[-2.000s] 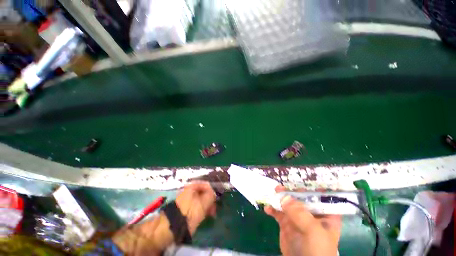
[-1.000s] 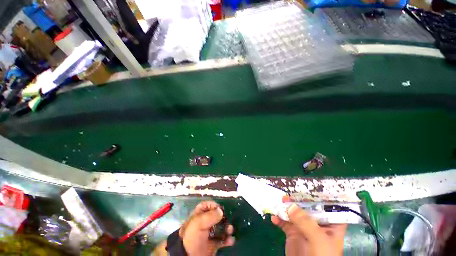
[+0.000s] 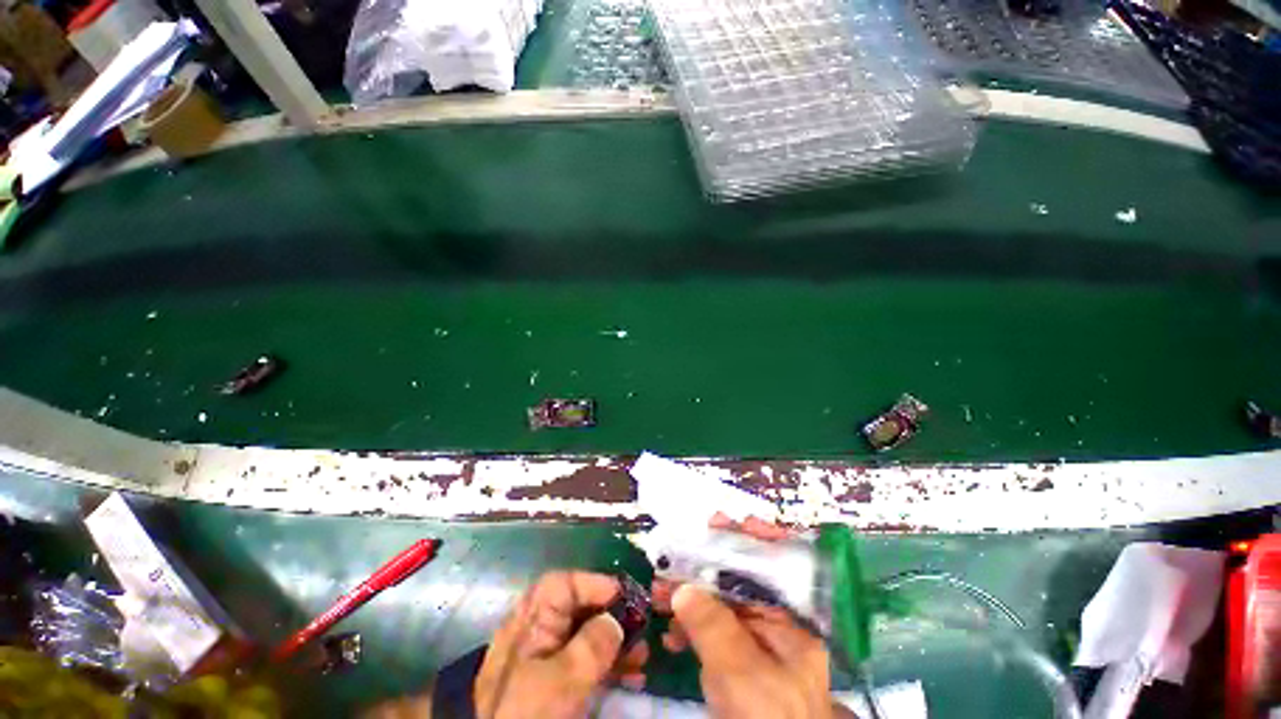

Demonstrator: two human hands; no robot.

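My left hand (image 3: pixel 555 649) holds a small dark electronic assembly (image 3: pixel 629 607) between thumb and fingers, above the bench at the bottom centre. My right hand (image 3: pixel 745 639) grips a translucent white dispensing syringe (image 3: pixel 752 569) with a green cap (image 3: pixel 847 596) at its rear. The syringe's front end is close to the assembly; the needle is too small to make out, and I cannot tell whether it touches. A white paper (image 3: pixel 688 495) lies on the rail just beyond the syringe. Several other assemblies, one at centre (image 3: pixel 565 412), lie on the green belt.
A chipped white rail (image 3: pixel 337 485) separates belt and bench. A red marker (image 3: pixel 365 597) and small carton (image 3: pixel 155 583) lie left. A clear hose (image 3: pixel 969 597), tissue-wrapped tube (image 3: pixel 1149 611) and red bin (image 3: pixel 1255 632) are right. Clear trays (image 3: pixel 822 106) are stacked across the belt.
My right hand has moved the syringe left, closer to the assembly in my left hand. The green cap has moved left with it. The view has shifted, bringing the red bin into sight.
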